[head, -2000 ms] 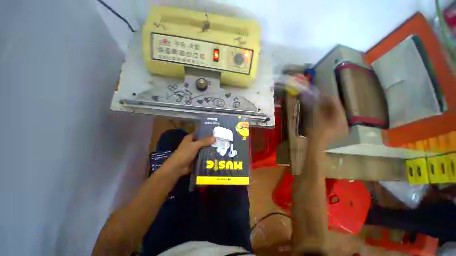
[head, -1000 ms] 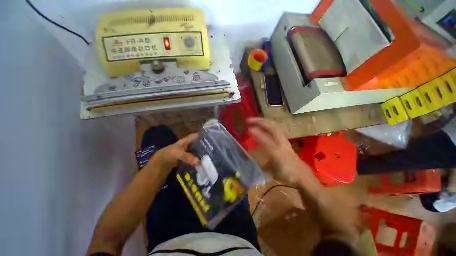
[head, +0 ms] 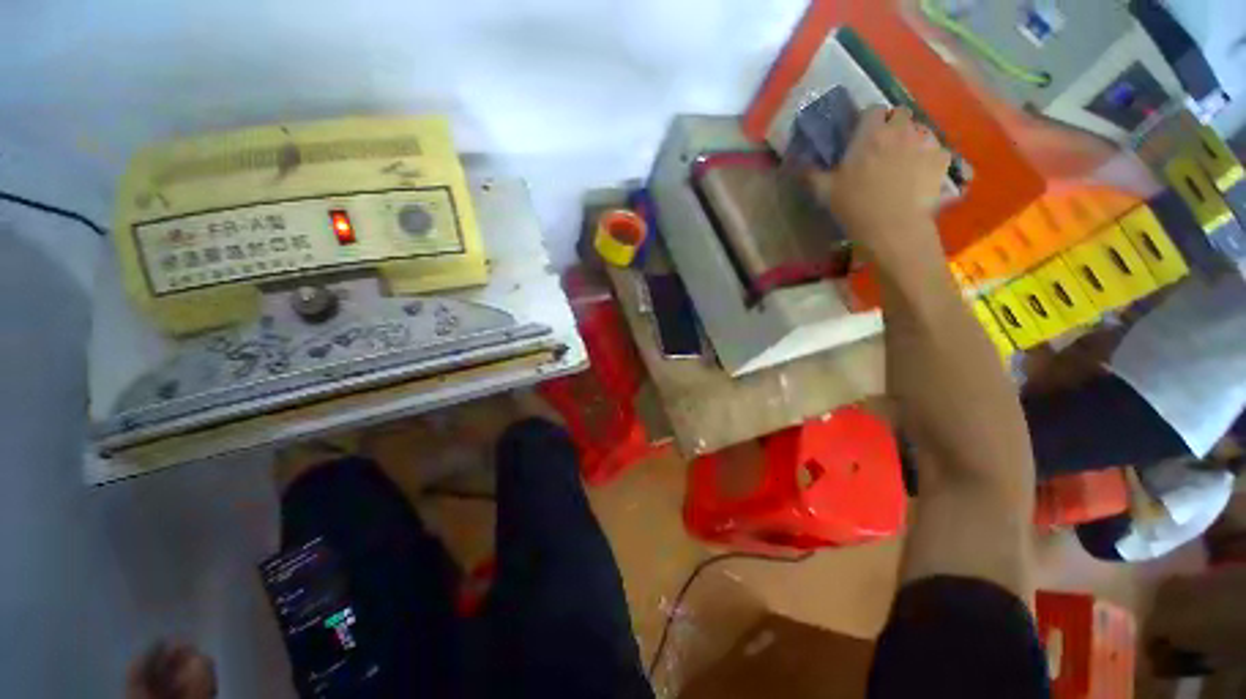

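Observation:
My right hand is stretched out to the opening of the orange-hooded machine. It holds a dark box, blurred and partly hidden by the hand, above the roller bed. My left hand is small and blurred at the bottom left edge; its fingers cannot be made out. The cream-yellow heat sealer stands at the left with its red switch lit, and nothing lies on its sealing bar. A smartphone with a lit screen rests on my thigh.
A tape roll and a second phone lie on the side bench. Red stools stand below. Yellow-ended boxes line up beside the orange hood. A dark cord runs along the floor. Part of another person shows at the right.
The bagged box has gone from over my lap; my right hand has moved up and right to the orange-hooded machine with a box. My left hand has dropped to the bottom left. The view has shifted right.

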